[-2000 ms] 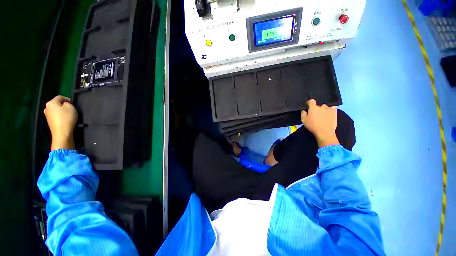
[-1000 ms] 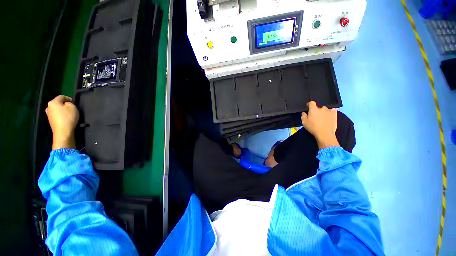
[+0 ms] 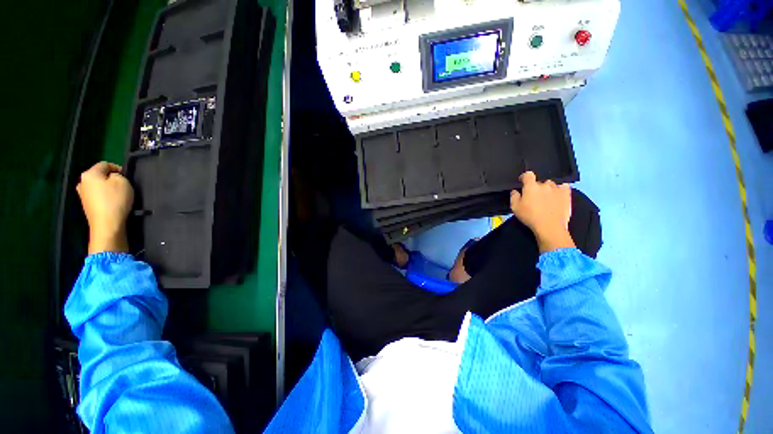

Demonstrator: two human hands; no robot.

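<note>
A stack of black foam trays [image 3: 172, 191] lies on the green bench at the left. One dark module [image 3: 177, 124] with silvery detail sits in a pocket of its top tray; the other visible pockets are empty. My left hand [image 3: 106, 202] rests curled against the left edge of that tray; whether its fingers hold anything is hidden. A stack of empty black trays [image 3: 462, 153] lies over my lap against the machine. My right hand [image 3: 542, 206] grips the near edge of its top tray, at the right end.
A white machine [image 3: 390, 93] with a blue-lit screen [image 3: 465, 58] and a red button [image 3: 582, 37] stands in front. A pale rail [image 3: 282, 212] edges the green bench. More black trays [image 3: 225, 364] lie near my left sleeve. A yellow line [image 3: 736, 144] crosses the blue floor.
The view has shifted very slightly. Both hands, the trays and the module stay in the same places.
</note>
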